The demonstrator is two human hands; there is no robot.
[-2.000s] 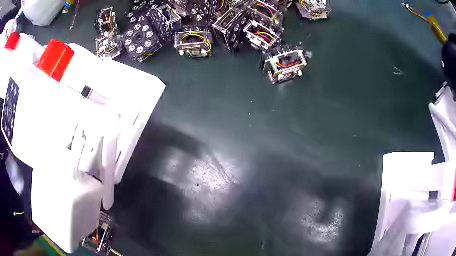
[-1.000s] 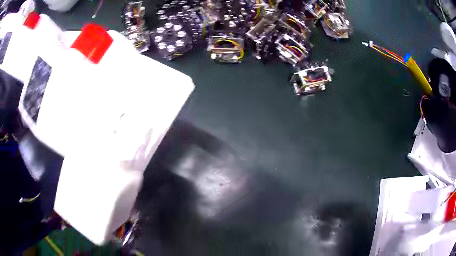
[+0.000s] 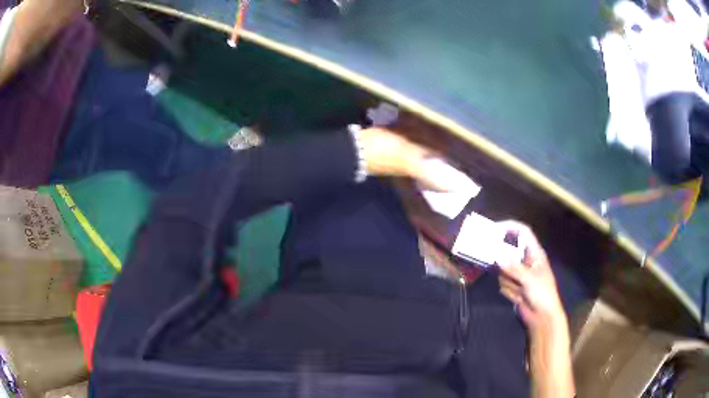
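My left hand (image 3: pixel 392 155), at the end of a dark sleeve, is closed on a small white flat piece (image 3: pixel 455 190) over the lap, below the bench edge. My right hand (image 3: pixel 530 272), its forearm bare, holds a small white square piece (image 3: pixel 476 238) by its right side. A dark spot shows near the fingertips. The two white pieces are close together with a narrow gap between them. Blur hides finer detail of both pieces and fingers.
The bench's pale edge (image 3: pixel 342 75) curves across above my hands. White housings (image 3: pixel 661 70) with black parts stand at upper right. Thin wires (image 3: pixel 684 206) lie near the edge at right. Open carton (image 3: pixel 622 350) at lower right; cartons (image 3: pixel 35 288) and another person's arm (image 3: pixel 43 31) at left.
The view has swung from the bench top down to my lap. Both hands, out of clear view before, now show with white pieces. The heap of small modules has left the picture.
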